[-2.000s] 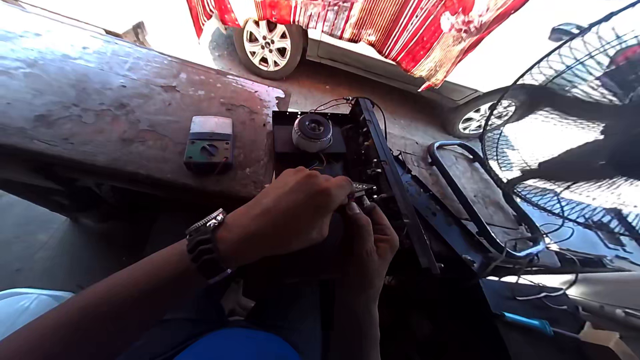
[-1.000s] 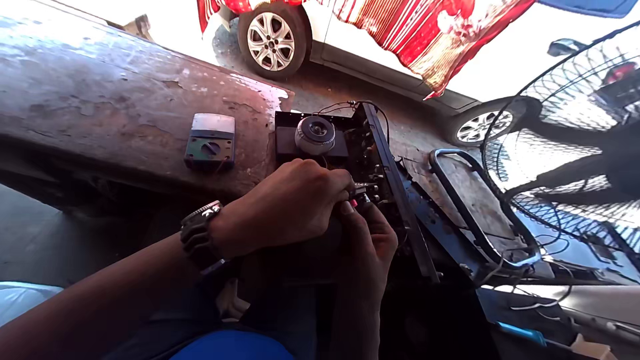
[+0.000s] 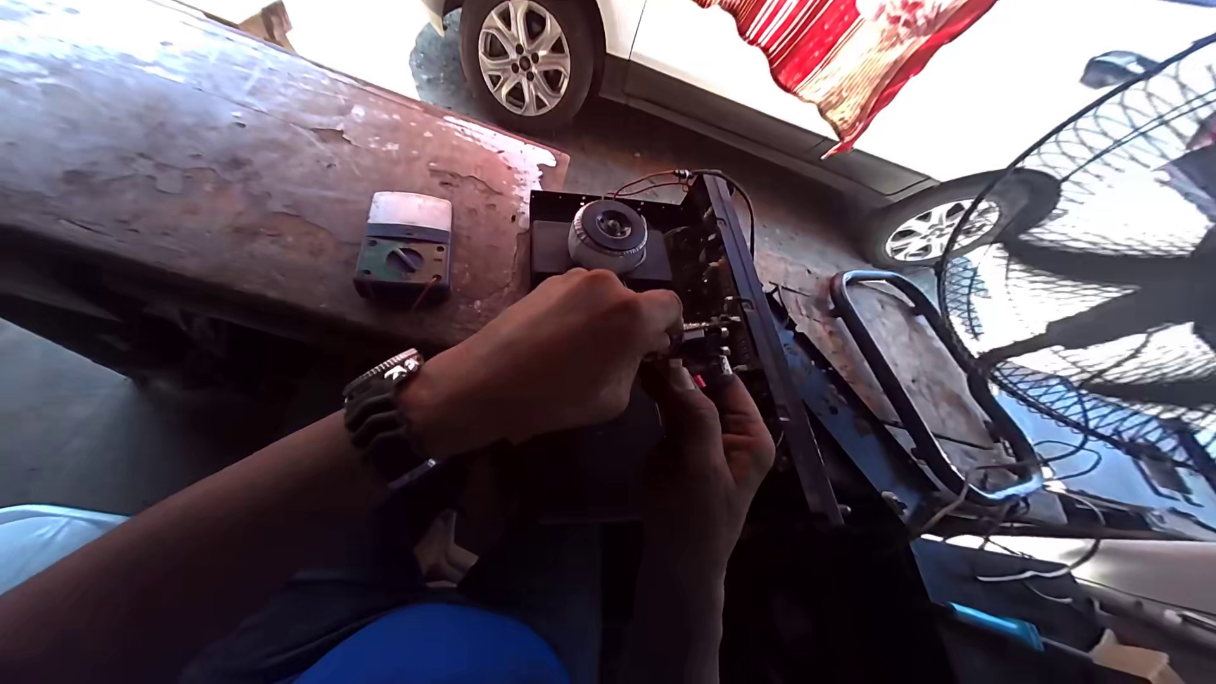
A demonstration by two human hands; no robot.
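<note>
An open black metal equipment chassis (image 3: 750, 313) stands tilted before me, with a row of small parts along its long panel. A round, grey-sided transformer (image 3: 608, 233) sits at its back. My left hand (image 3: 570, 356), with a watch on the wrist, has its fingertips pinched at a small electronic part (image 3: 701, 337) beside the panel. From below, my right hand (image 3: 717, 437) grips the same part between thumb and fingers; a small red piece shows near the thumb. My fingers hide much of the part. A multimeter (image 3: 404, 249) lies to the left of the chassis.
The worn bench (image 3: 237, 161) runs to the upper left. On the right are a metal tube frame (image 3: 888, 366), loose wires (image 3: 1064, 465) and a large caged fan (image 3: 1121, 275). A light-coloured car (image 3: 741, 76) with a red cloth (image 3: 845, 57) stands beyond.
My left hand's fingertips have shifted slightly at the part, which now shows more beyond them. The right hand stays beneath it.
</note>
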